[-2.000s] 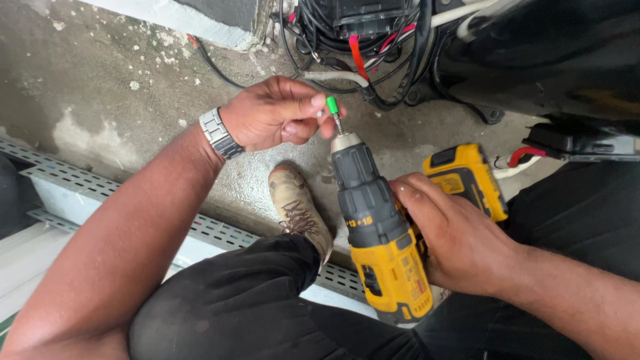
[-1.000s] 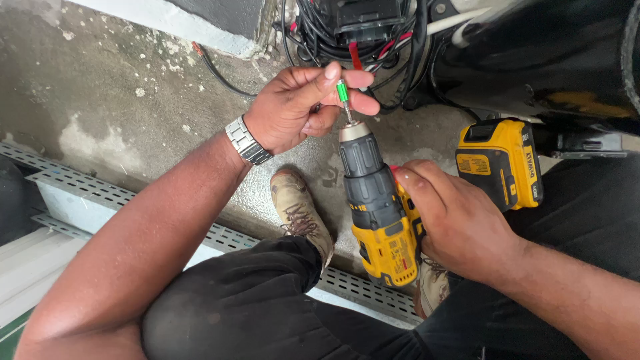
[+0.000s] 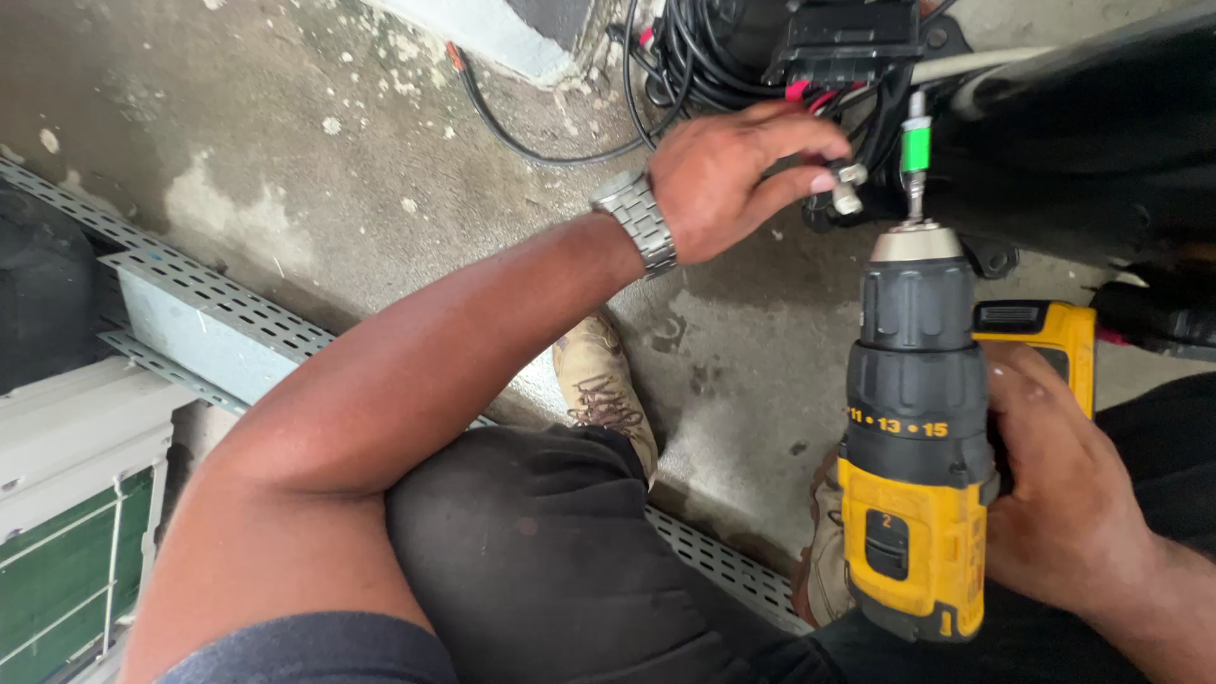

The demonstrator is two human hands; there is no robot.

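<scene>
My right hand (image 3: pixel 1064 475) grips the handle of a yellow and black cordless drill (image 3: pixel 912 522), its chuck pointing away from me. A driver bit with a green sleeve (image 3: pixel 916 149) stands in the chuck, with nobody's fingers on it. Left of the bit, my left hand (image 3: pixel 731 180) pinches small metal pieces (image 3: pixel 846 188) between thumb and fingertips; they look like fasteners, but their exact kind cannot be told. A metal-band watch (image 3: pixel 638 223) is on my left wrist. The drill's battery (image 3: pixel 1040 332) shows beyond my right hand.
Coiled black cables (image 3: pixel 698 66) lie by a black box (image 3: pixel 845 38) at the top. A large black cylinder (image 3: pixel 1092 142) fills the upper right. Perforated metal channel (image 3: pixel 218 323) runs across the concrete floor (image 3: pixel 380 190). My boots (image 3: pixel 603 380) rest on the floor.
My left hand has come away from the green-sleeved bit and now holds small metal pieces to its left. The drill has moved to the right in view.
</scene>
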